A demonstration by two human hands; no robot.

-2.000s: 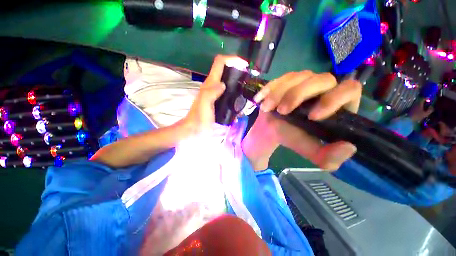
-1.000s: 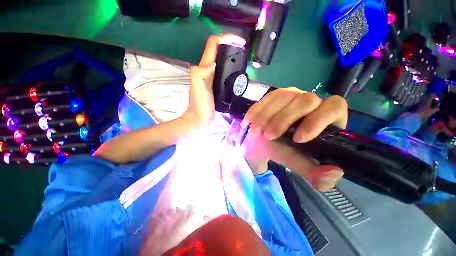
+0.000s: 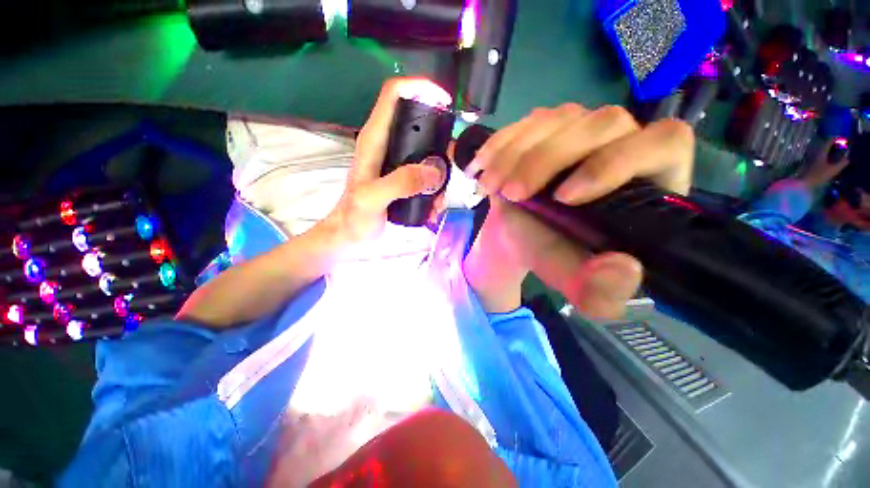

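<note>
My left hand (image 3: pixel 374 181) holds a short black cylindrical light-up unit (image 3: pixel 417 141) upright above my lap. My left thumb lies on the round spot on its side. The unit's upper end glows white. My right hand (image 3: pixel 582 181) grips the thick black electric screwdriver (image 3: pixel 725 272), which slants down to the right with its cord at the back. The driver's front end is beside the unit, with a small gap between them. The bit and any screw cannot be made out.
Black units (image 3: pixel 405 19) lie along the green bench (image 3: pixel 553 57). A blue tray (image 3: pixel 704 38) holds a grey speckled heap. More units (image 3: pixel 777 133) lie beyond it. A side tray of glowing units (image 3: pixel 76 267) is at left. A grey vented box (image 3: pixel 754 410) is at lower right. A person's hand (image 3: pixel 828 164) shows at right.
The unit has turned and moved slightly left. My left thumb has come onto its round spot. The screwdriver's front has moved from touching the unit to a little apart from it.
</note>
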